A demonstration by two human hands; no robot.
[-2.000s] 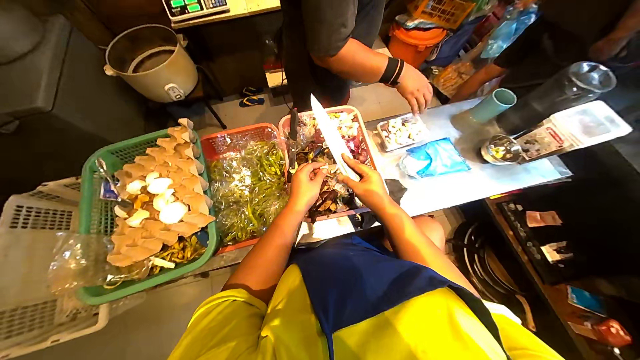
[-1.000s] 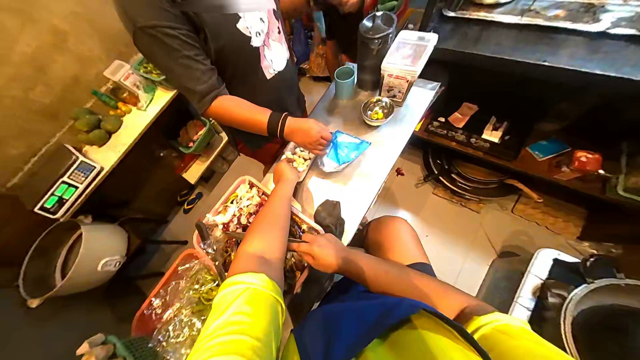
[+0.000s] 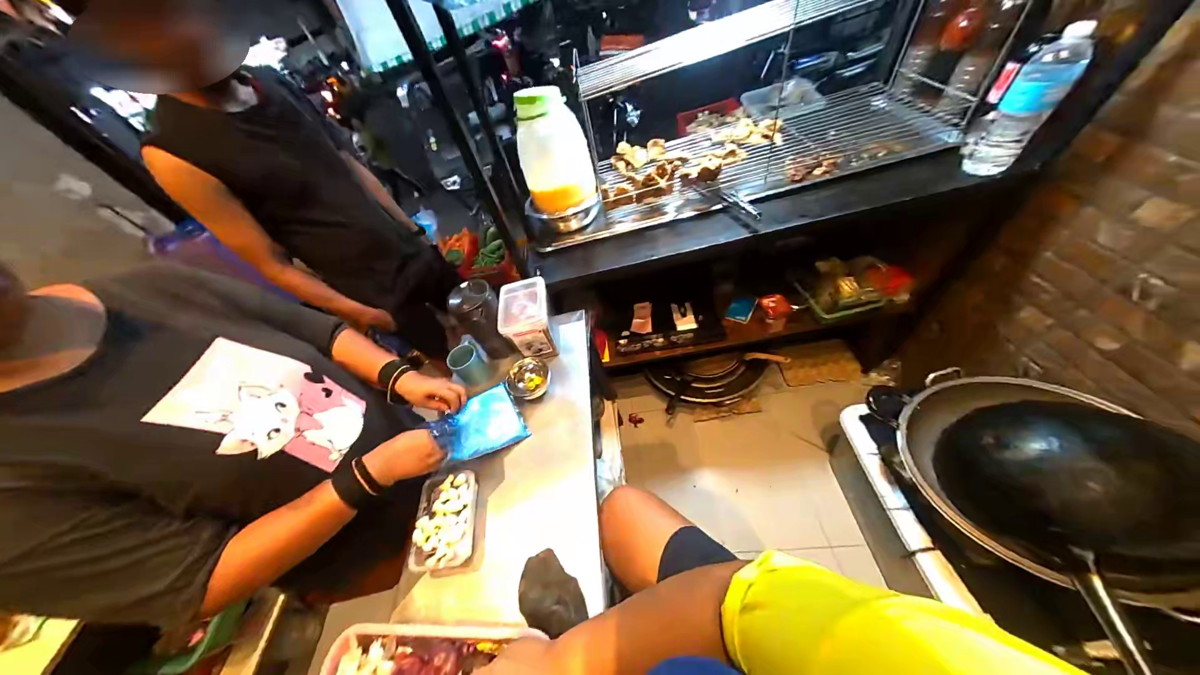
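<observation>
My right forearm enters from the bottom right, and my right hand [image 3: 523, 658] reaches the rim of a pink plastic basket [image 3: 352, 641], mostly cut off by the lower edge. Whether it holds anything is hidden. Pale chopped pieces and purplish pieces, perhaps onion, lie in the basket. Out of view is my left hand. Just above my right hand, a dark stone-like object [image 3: 551, 592] rests on the metal table [image 3: 506, 525]. A clear tray of whitish pieces [image 3: 444, 521] stands to its upper left. Beyond it a co-worker's two hands touch a blue plastic packet [image 3: 487, 422].
A small metal bowl [image 3: 528, 378], a teal mug [image 3: 467, 364] and a lidded plastic tub [image 3: 525, 319] stand at the table's far end. Two co-workers are at the left. A large wok [image 3: 923, 459] with a dark lid-like pan sits at the right. Ahead is a wire rack [image 3: 844, 127] holding food.
The view has swung right and forward. The knife and my left hand, seen two seconds ago, are out of view. The co-worker now has both hands at the blue packet.
</observation>
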